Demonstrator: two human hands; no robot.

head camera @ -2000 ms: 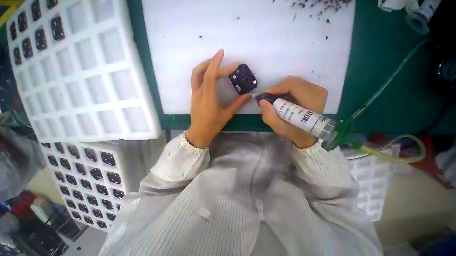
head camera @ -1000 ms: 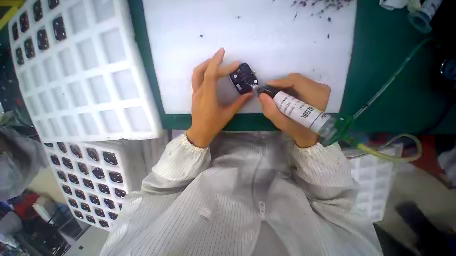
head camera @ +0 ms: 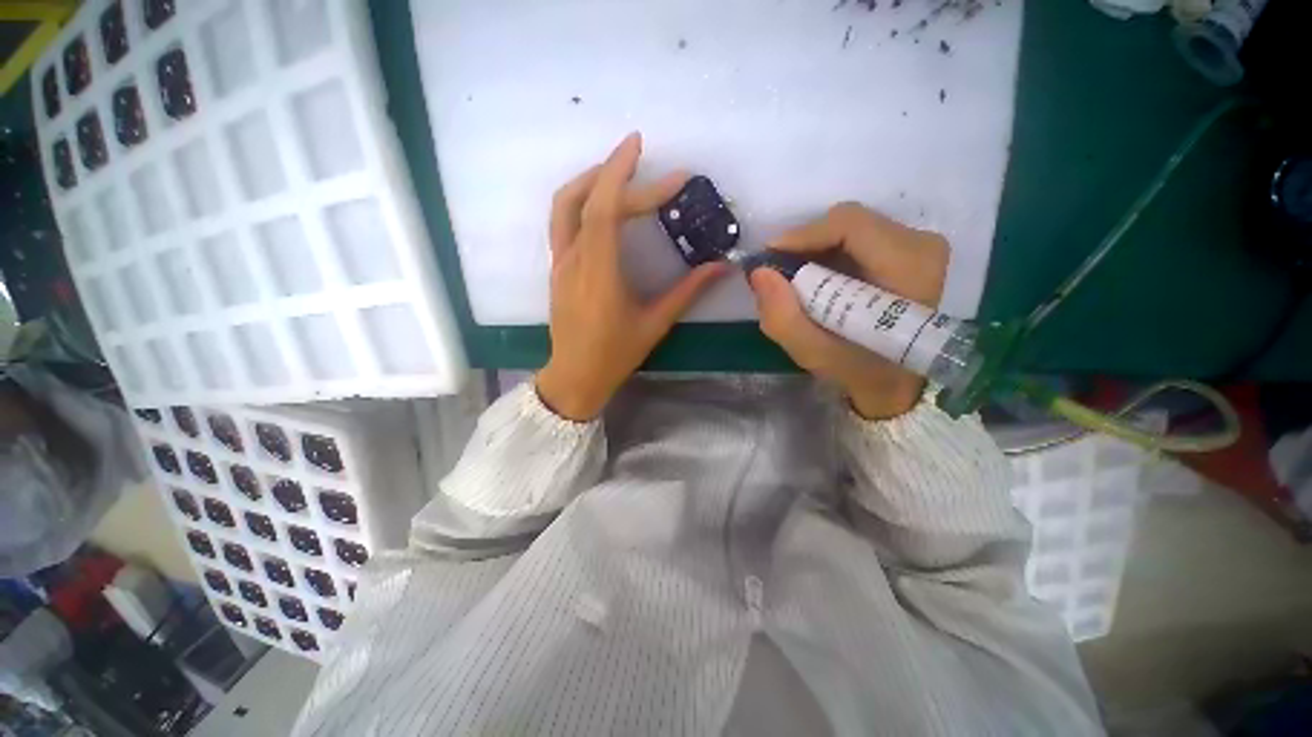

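Note:
My left hand [head camera: 607, 281] holds a small black housing [head camera: 699, 220] by its edges between thumb and fingers, over the lower middle of the white work sheet [head camera: 576, 159]. The housing has white spots inside. My right hand [head camera: 861, 295] grips the white-labelled glue syringe [head camera: 871, 314] like a pen, pointing left. Its needle tip is at the housing's lower right corner; whether it touches cannot be told. A green adapter [head camera: 981, 367] sits on the syringe's rear end with a pale hose [head camera: 1108, 421] running from it.
A foam blister tray [head camera: 274, 202] partly filled with black housings is at left, with a fuller tray [head camera: 259, 504] below it. Tiny black parts [head camera: 943, 17] lie at the sheet's far right. A spare syringe barrel [head camera: 1220, 41] is at far right. Another white tray [head camera: 1072, 533] is lower right.
The syringe tip has shifted slightly along the housing's lower right corner. The housing has turned or shifted slightly in my left hand, and the hose has swayed a little.

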